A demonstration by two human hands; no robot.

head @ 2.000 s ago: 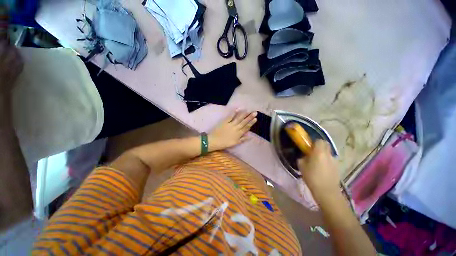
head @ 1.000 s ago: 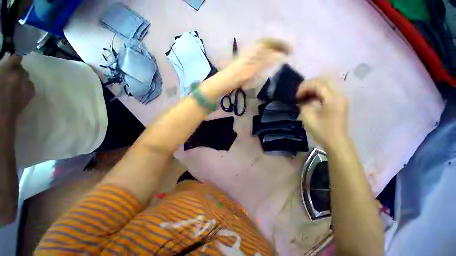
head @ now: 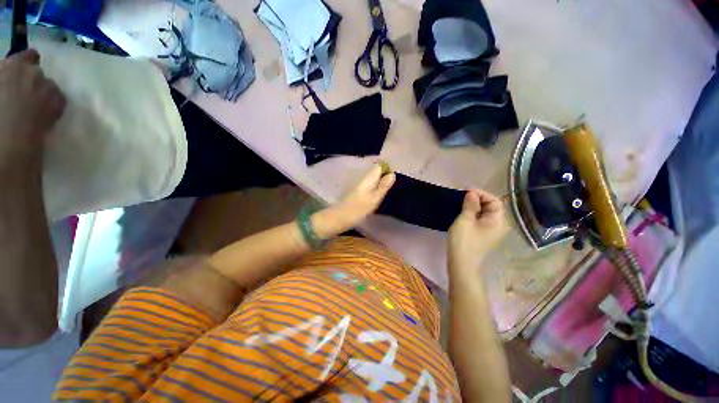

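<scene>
My left hand (head: 364,197) and my right hand (head: 478,224) hold a black fabric piece (head: 424,201) by its two ends, stretched flat near the table's front edge. A yellowish cover is on a left finger or thumb. The steam iron (head: 552,185), with a wooden handle, stands on the table right of my right hand. A small pile of black pieces (head: 345,127) lies beyond my left hand. Overlapping black and grey pieces (head: 465,102) lie in a row beyond my right hand.
Black scissors (head: 378,51) lie beside a stack of pale blue pieces (head: 296,33). A grey-blue pile (head: 213,51) is at far left. A second person's hand (head: 31,90) is at the left edge. A pink cloth (head: 579,315) and the iron's hose (head: 631,279) are at right.
My hands have come back from the row of pieces to the front edge and now hold one black piece between them. The iron stands apart from my hands, as it did one second ago.
</scene>
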